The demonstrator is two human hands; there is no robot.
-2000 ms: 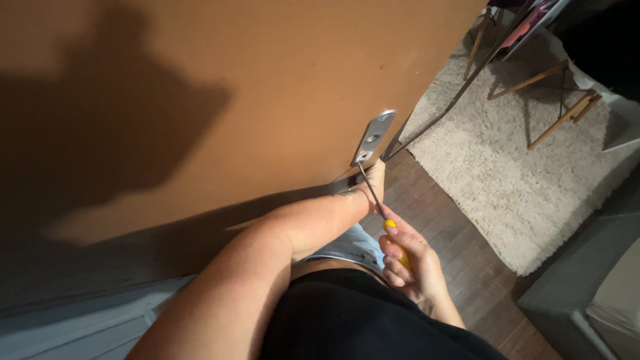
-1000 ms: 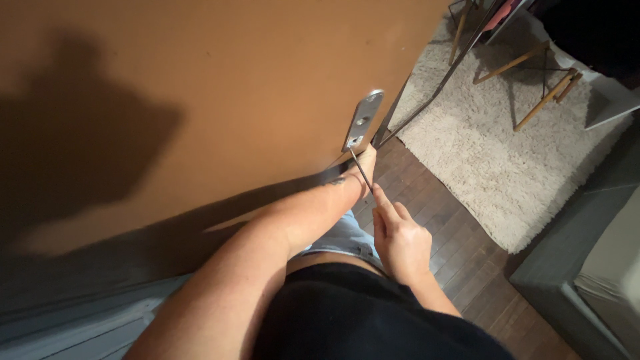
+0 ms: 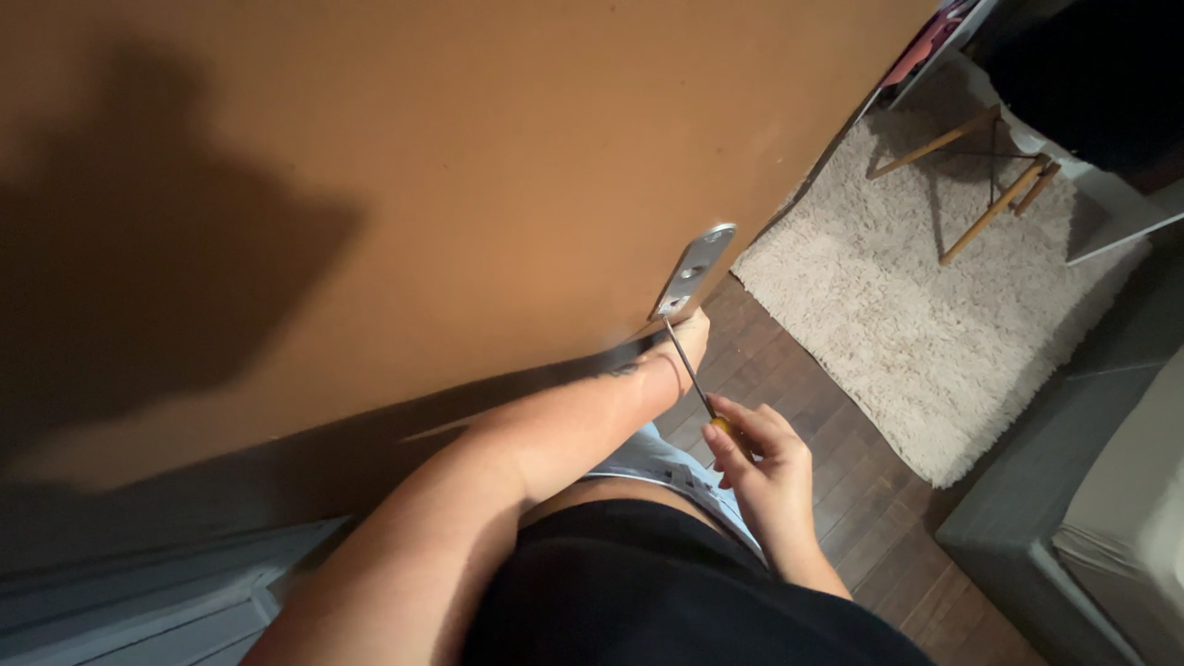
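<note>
A silver metal door plate point(image 3: 696, 268) with holes lies against the brown door point(image 3: 518, 185), close to its edge. My right hand point(image 3: 760, 453) holds a screwdriver point(image 3: 690, 366) by its yellow handle, and the tip meets the lower end of the plate. My left arm reaches across to the door edge, where my left hand point(image 3: 689, 340) is just below the plate. Its fingers are hidden behind the door edge, so whether it grips anything does not show.
A cream shaggy rug point(image 3: 906, 314) covers part of the dark wood floor point(image 3: 832, 435). A chair with wooden legs point(image 3: 980, 217) stands on the rug. At the right is a grey bed or sofa frame point(image 3: 1017, 527); at lower left, a pale panelled surface point(image 3: 194, 601).
My right fingers have shifted on the screwdriver: the yellow handle, hidden by the hand one second ago, shows between them now. The tip stays at the lower end of the plate.
</note>
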